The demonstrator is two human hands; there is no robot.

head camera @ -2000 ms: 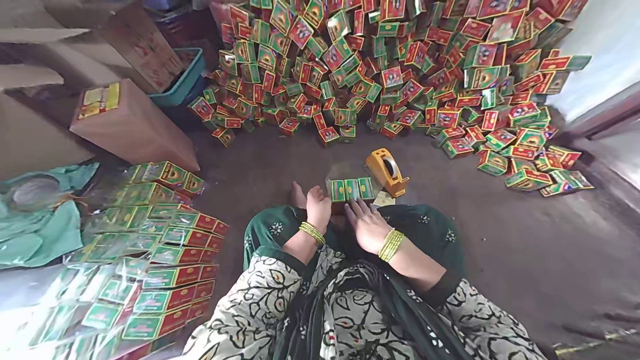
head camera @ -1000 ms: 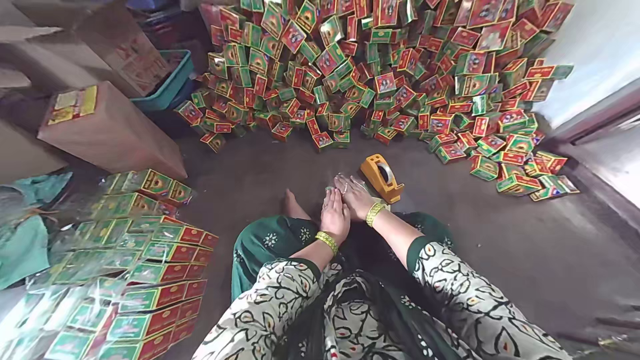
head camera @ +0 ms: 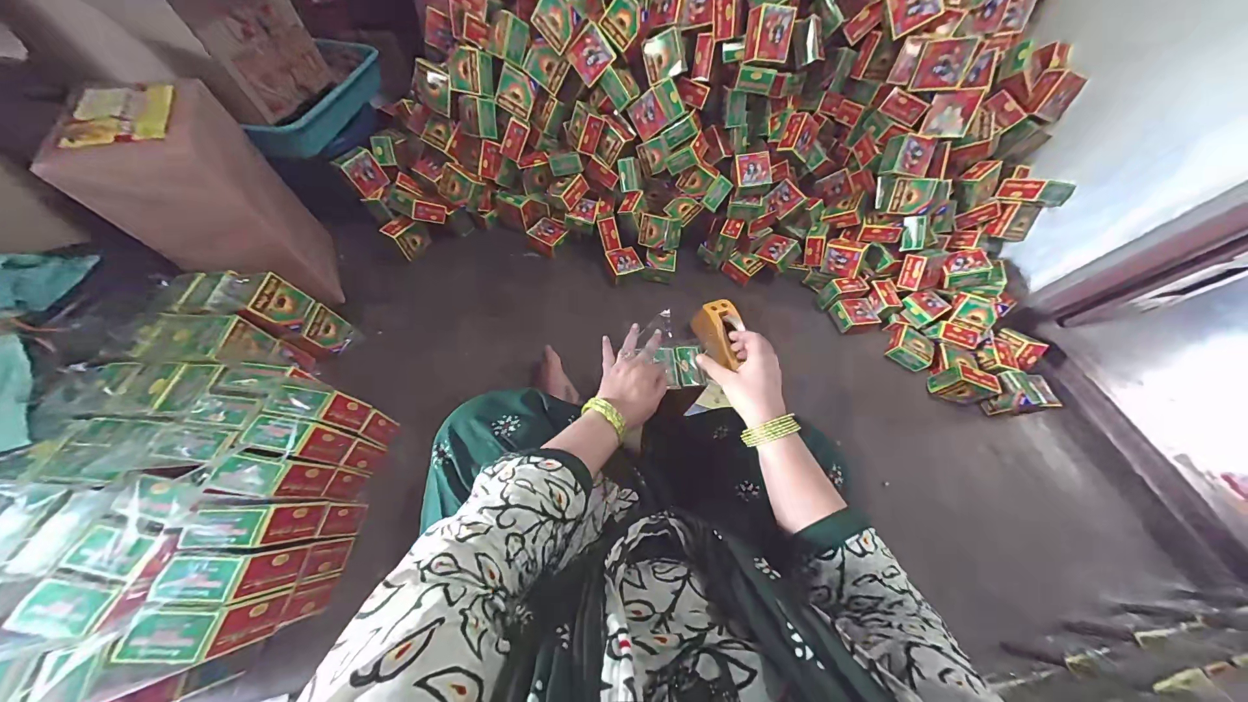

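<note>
A row of small green boxes [head camera: 685, 367] lies between my hands, with clear plastic film [head camera: 663, 330] at its upper left. My left hand [head camera: 634, 382] rests on the film-covered left end of the row, fingers spread. My right hand [head camera: 749, 375] is at the right end, its fingers around the lower side of a yellow-orange tape dispenser [head camera: 715, 330]. The dispenser tilts beside the boxes. Below it, near my right wrist, a pale yellow paper piece [head camera: 710, 398] shows. How the film lies under my left hand is hidden.
A large heap of red and green boxes [head camera: 673, 146] covers the far floor. Film-wrapped box packs [head camera: 244, 526] are stacked at the left. Behind them stand a brown carton [head camera: 195, 185] and a teal basket [head camera: 322, 112]. A bare foot [head camera: 556, 375] shows ahead of my left knee; a wall is at right.
My hands were together over the work a second ago and are now apart. My right hand has moved onto the tape dispenser, which stood untouched on the floor before.
</note>
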